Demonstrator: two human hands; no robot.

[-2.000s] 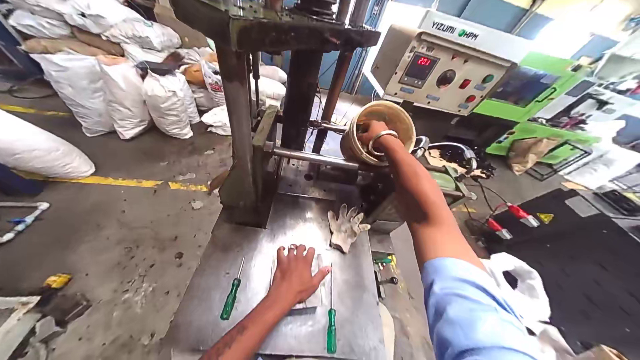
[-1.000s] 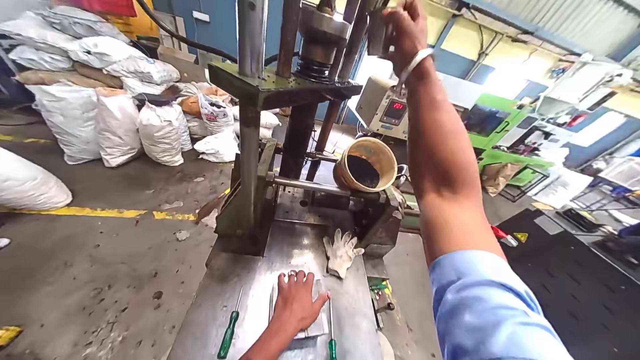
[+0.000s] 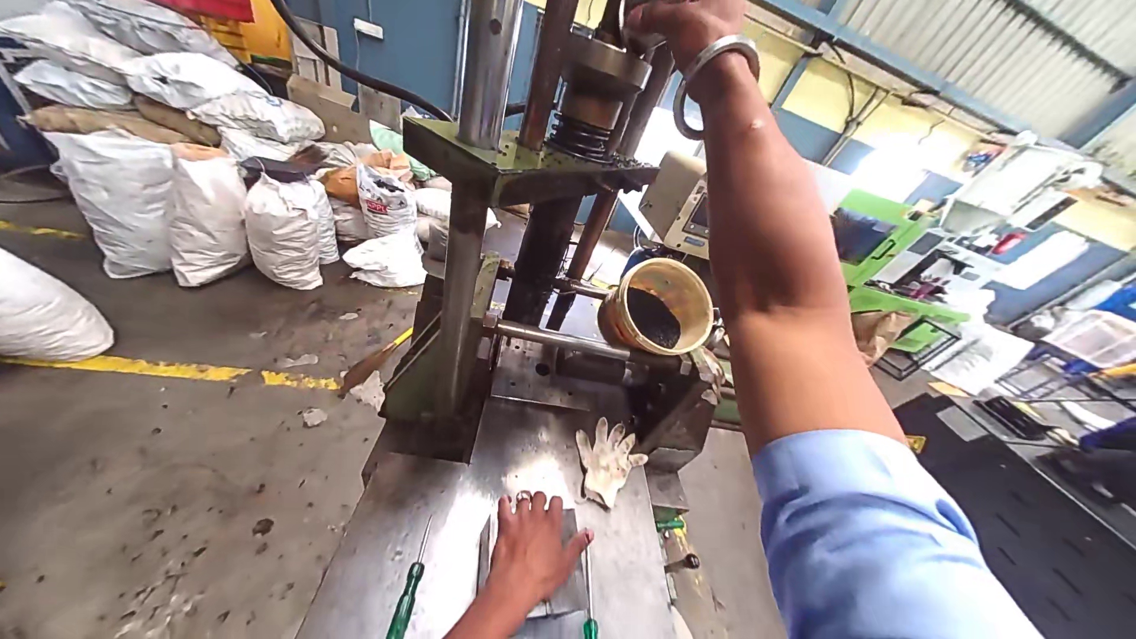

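Observation:
My left hand [image 3: 535, 546] lies palm down, fingers spread, on a flat metal block [image 3: 568, 581] on the steel machine table [image 3: 444, 497]. Green-handled screwdrivers lie on either side, the left one [image 3: 406, 599] and the right one [image 3: 589, 612]. A soiled work glove [image 3: 608, 461] rests farther back on the table. My right hand [image 3: 688, 27] is raised at the top edge beside the machine's upper cylinder [image 3: 599, 80]; its fingers are bent around something metallic, partly cut off by the frame. Below it, a plastic bucket [image 3: 661, 306] holds dark granules.
A green machine platen [image 3: 524, 169] and a steel column [image 3: 488, 71] stand ahead. A horizontal rod [image 3: 564, 339] crosses behind the table. White sacks [image 3: 115, 200] are piled at left. A control box [image 3: 683, 209] stands behind the bucket, partly hidden by my right arm.
My right hand has risen from inside the bucket to the top of the machine. My left hand stays flat on the metal block. The view has tilted upward.

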